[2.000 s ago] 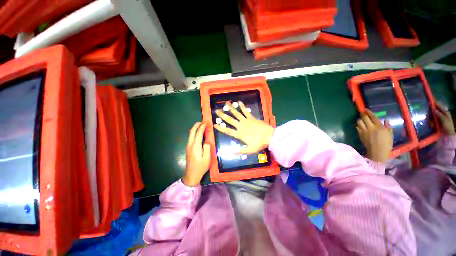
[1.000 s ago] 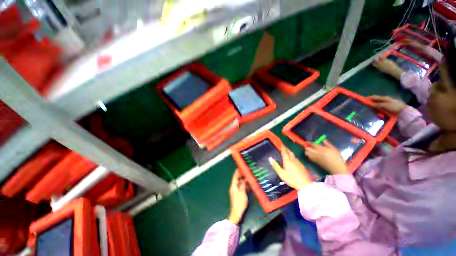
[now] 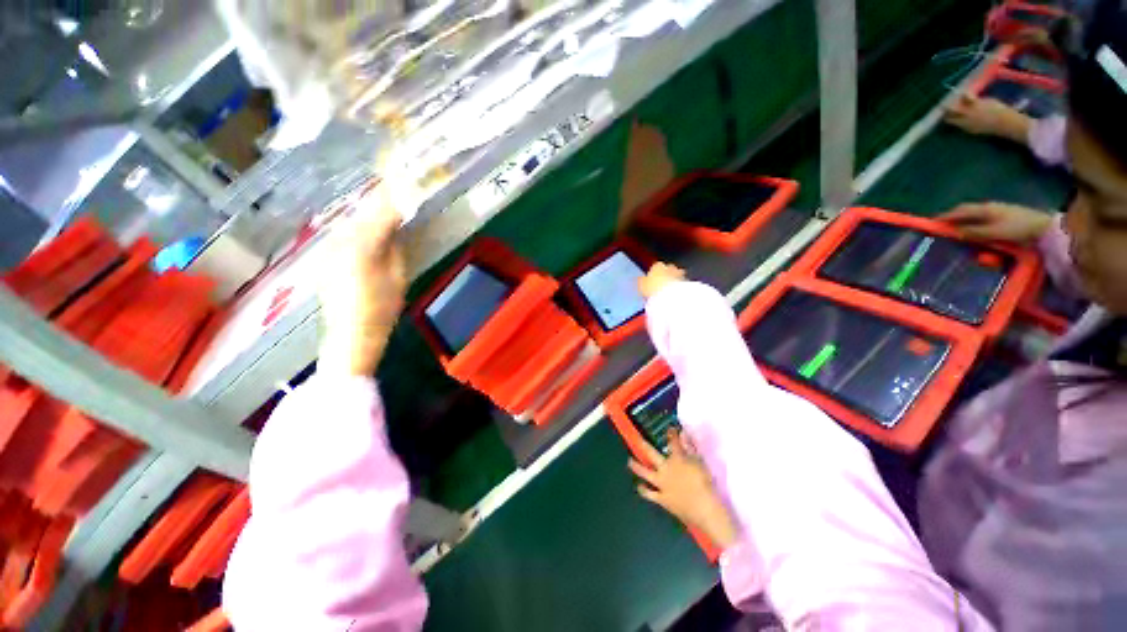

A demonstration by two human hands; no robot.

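Note:
My left hand (image 3: 371,290) is raised at the left in front of the upper shelf, blurred; whether it holds anything cannot be told. My right arm reaches to the rear ledge, and my right hand (image 3: 662,277) has its fingers on the right edge of an orange-framed tablet (image 3: 611,291) with a pale, lit screen. Nearer, another orange-framed tablet (image 3: 653,414) with a dark screen and green text lies on the green bench, partly hidden by my right sleeve. Another hand (image 3: 686,494), seemingly my neighbour's, rests over it.
A stack of orange trays (image 3: 525,352) with a tablet on top stands left of the pale-screen tablet. A dark framed tablet (image 3: 717,204) lies behind. Two framed tablets (image 3: 847,352) with green marks lie at right beside a person in pink. Shelf posts (image 3: 838,111) and orange stacks flank the ledge.
My left hand has left the bench tablet and risen to the upper left. My right hand has moved from it to the pale-screen tablet. The view has shifted slightly.

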